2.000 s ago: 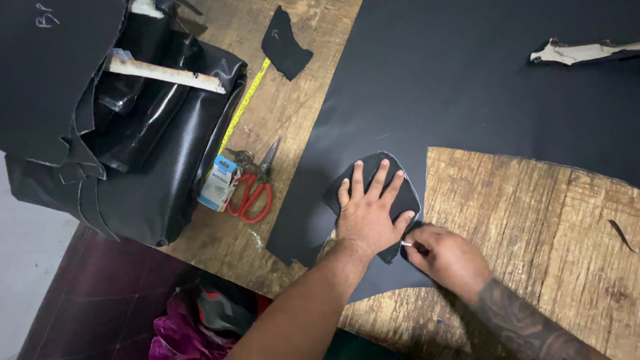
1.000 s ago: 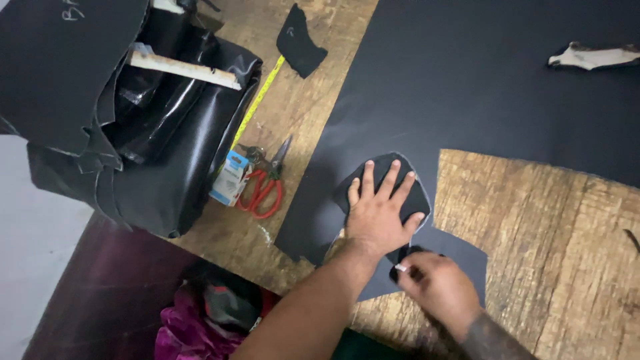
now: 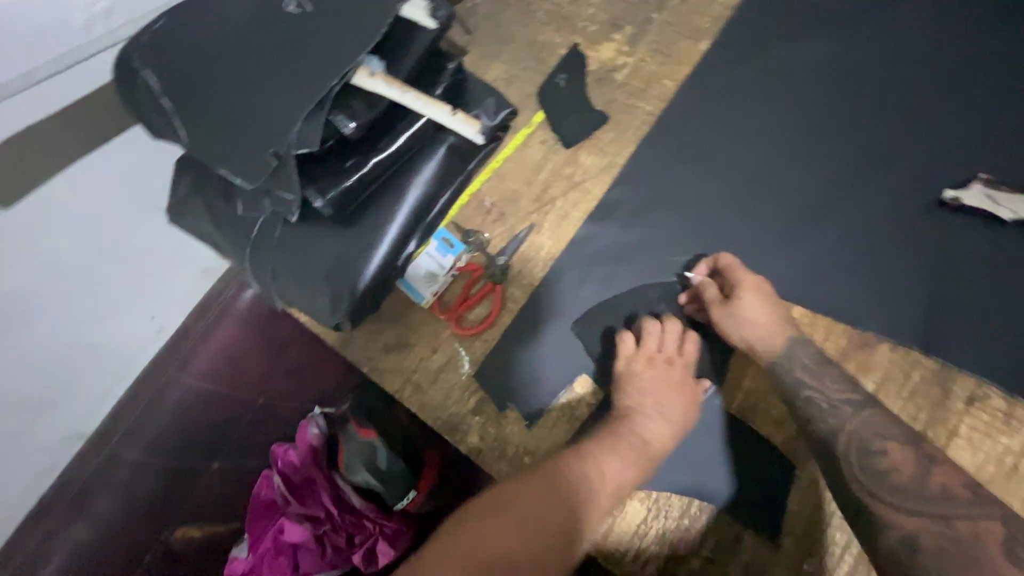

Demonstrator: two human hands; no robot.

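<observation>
My left hand (image 3: 660,372) lies with its fingers on a dark template piece (image 3: 616,320), which rests on a large sheet of black material (image 3: 768,160). Pinched in my right hand (image 3: 732,300) is a small white piece of chalk or marker (image 3: 691,275), held at the template's upper right edge. The palm side of my left hand is hidden, as is part of the template beneath it.
Red-handled scissors (image 3: 476,300) lie beside a small white and blue packet (image 3: 436,264). A yellow measuring tape (image 3: 496,168) runs up to a black cut piece (image 3: 570,100). Folded black material (image 3: 352,232) is piled at left. Magenta cloth (image 3: 308,496) lies below, and a pale scrap (image 3: 984,198) at right.
My right hand has moved from the template's lower right side to its upper right edge. My left hand has moved lower on the template. The view has shifted.
</observation>
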